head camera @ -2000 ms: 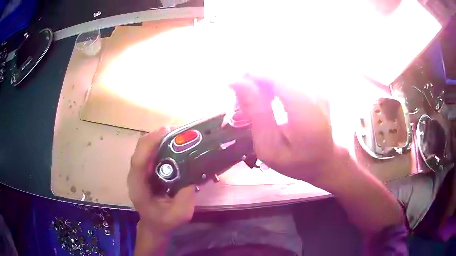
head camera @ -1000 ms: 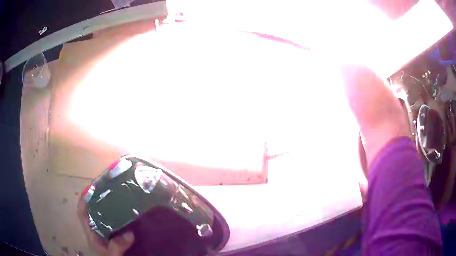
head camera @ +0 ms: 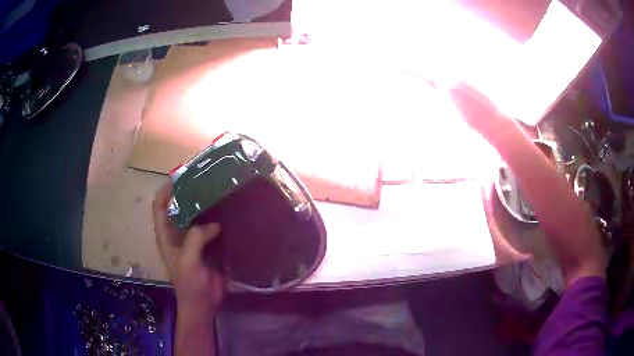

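Observation:
My left hand [head camera: 188,243] grips a glossy green car body shell [head camera: 212,174] by its left end, above the front of the bench. The shell is tilted, its dark side facing me and its silver edge curving round the right. Red lamp parts show at its upper left end. My right hand [head camera: 467,97] reaches far forward into the intense white glare. Its fingers are washed out, so I cannot tell if it holds anything. White paper sheets [head camera: 410,236] lie on the bench to the right of the shell.
A brown cardboard pad [head camera: 156,146] lies behind the shell. A clear plastic cup [head camera: 137,68] stands at its far left. A white panel [head camera: 559,62] stands at the far right. Shells with silver rims lie at both sides. A blue bin [head camera: 111,320] of shiny parts is below left.
Since two seconds ago, my right hand has left the shell and reached forward right. The shell has turned in my left hand. Over the last second the view has shifted, showing the shell higher.

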